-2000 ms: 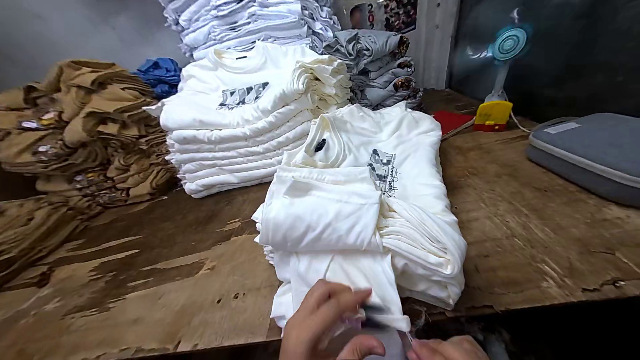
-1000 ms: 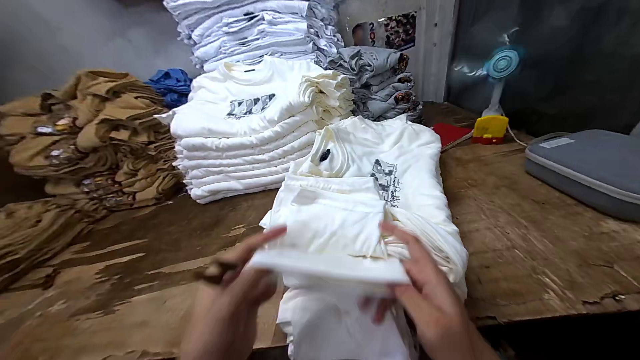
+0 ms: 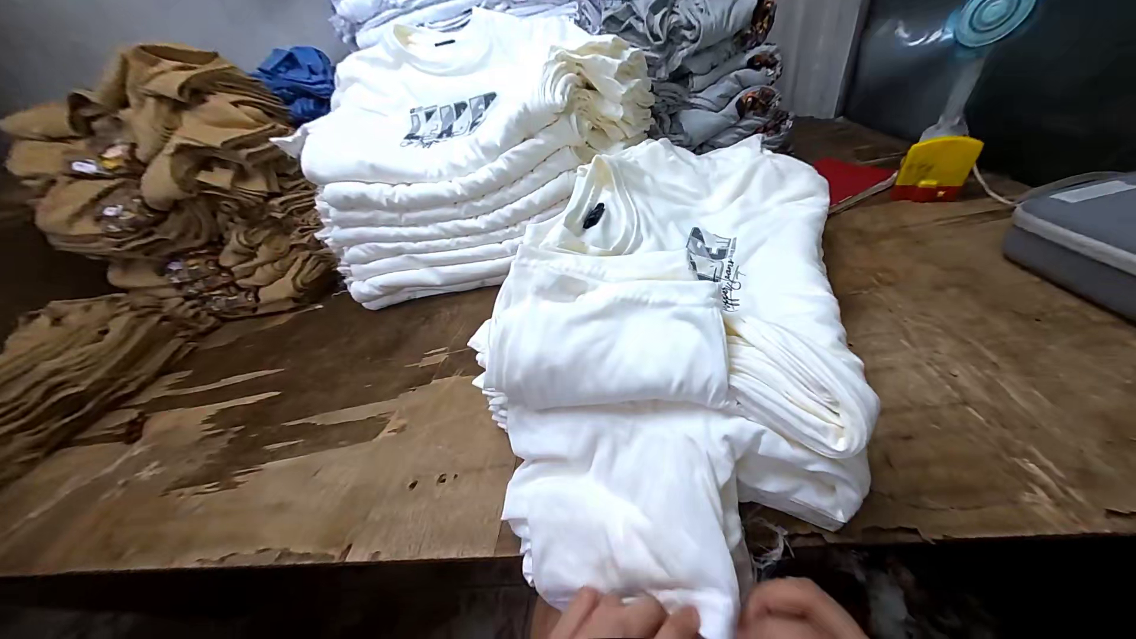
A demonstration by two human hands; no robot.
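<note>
White fabric pieces [image 3: 621, 497] hang over the front edge of the table, with my left hand [image 3: 621, 617] at their lower end, fingertips bent against the cloth. My right hand [image 3: 794, 611] is beside their lower right corner, cut off by the bottom of the view; whether it grips cloth is hidden. Above my hands, a folded white sleeve-like piece [image 3: 612, 346] lies on a stack of white T-shirts [image 3: 781, 204], whose top shirt bears a dark print near the collar. To its right a bundle of folded white cloth [image 3: 803, 386] rests on the same stack.
Behind stand a taller stack of printed white shirts [image 3: 453, 191] and grey garments [image 3: 719, 71]. Brown garments [image 3: 195, 151] and blue cloth [image 3: 297, 80] are at left. A fan [image 3: 990, 22], a yellow-and-red object [image 3: 936, 169] and a grey case [image 3: 1078, 240] are at right on the wooden table [image 3: 355, 497].
Both hands have moved down from over the stack, where they held a white piece one second ago. A white piece now lies there, folded, and my hands are at the hanging lower end.
</note>
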